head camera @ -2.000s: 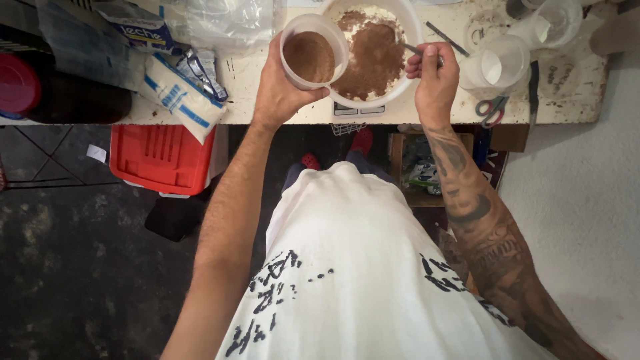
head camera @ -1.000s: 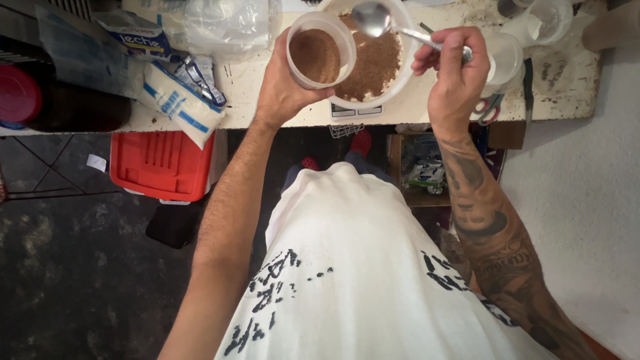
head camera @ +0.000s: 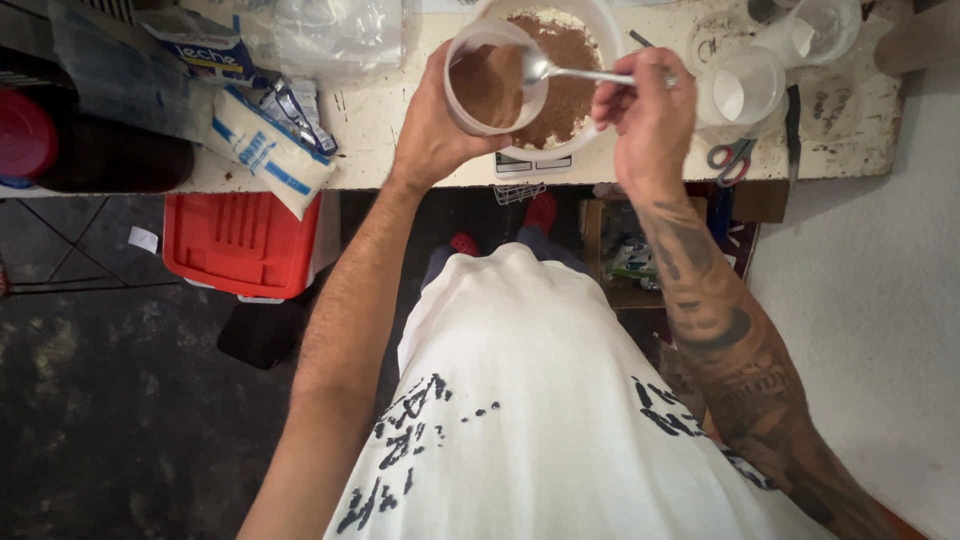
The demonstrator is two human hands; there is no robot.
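Note:
My left hand (head camera: 439,127) holds a translucent plastic tub (head camera: 459,112) of brown powder (head camera: 487,94), tilted and partly over the left side of a large white bowl (head camera: 611,45). Between my right hand's (head camera: 652,112) fingers is the handle of a metal spoon (head camera: 581,73); its bowl reaches over the tub's right rim, beside the powder. Inside the large bowl, brown powder lies on a paler, crumbly white ingredient. A kitchen scale (head camera: 532,165) shows at the bowl's near edge; the rest of it is hidden.
Scissors (head camera: 731,161), a dark-handled tool (head camera: 793,135) and plastic cups (head camera: 765,82) are at the right of the worktable (head camera: 375,161). At the left are a white printed bag (head camera: 274,154) overhanging the edge, foil packets (head camera: 300,112) and a red-lidded jar (head camera: 26,139). A red-lidded bin (head camera: 240,244) stands below.
My right hand first had the spoon down at the large bowl, then raised above it; now the spoon is at the tub. More brown powder covers the large bowl's contents than in the first frame.

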